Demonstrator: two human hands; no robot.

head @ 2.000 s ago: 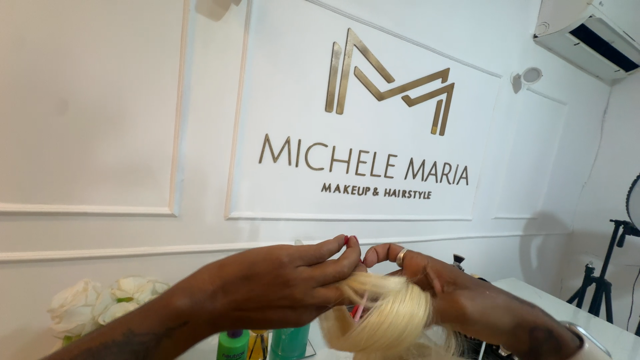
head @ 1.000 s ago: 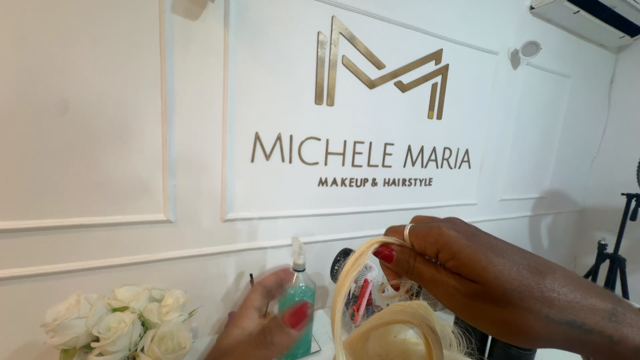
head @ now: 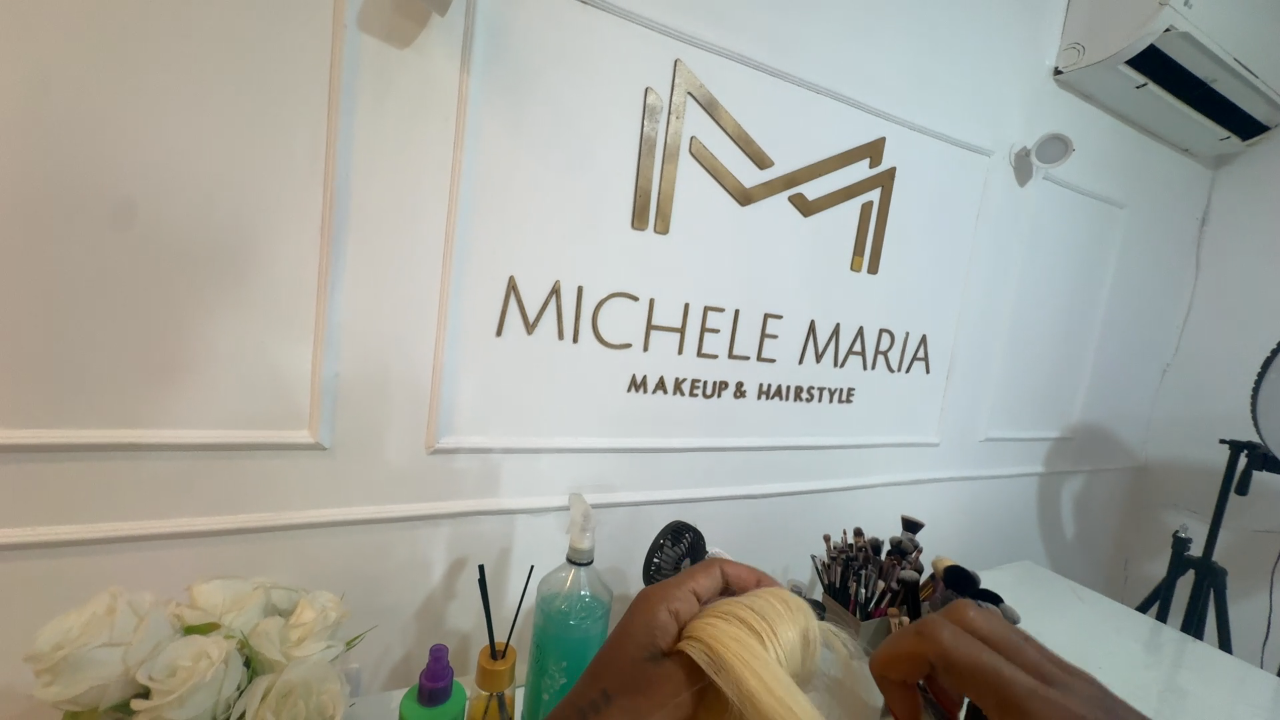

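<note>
A thick lock of blonde hair (head: 755,640) is looped at the bottom centre of the head view. My left hand (head: 665,630) is closed around its left side, with the fingertips hidden behind the hair. To the right of the hair is my right hand (head: 985,655), bent downward at the fingers; its fingertips run toward the lower edge, and whether they hold anything cannot be seen. Below the loop, the rest of the hair is cut off by the frame.
Behind my hands stand a spray bottle of teal liquid (head: 570,620), a reed diffuser (head: 495,670), a green bottle with a purple cap (head: 435,685), a small black fan (head: 675,550) and makeup brushes (head: 870,580). White roses (head: 200,650) are at left, a tripod (head: 1205,570) at right.
My left hand, apart from the hair one second ago, now grips it. My right hand, which held a strand up then, is lower and to the right of the loop. The hair is now wound thicker.
</note>
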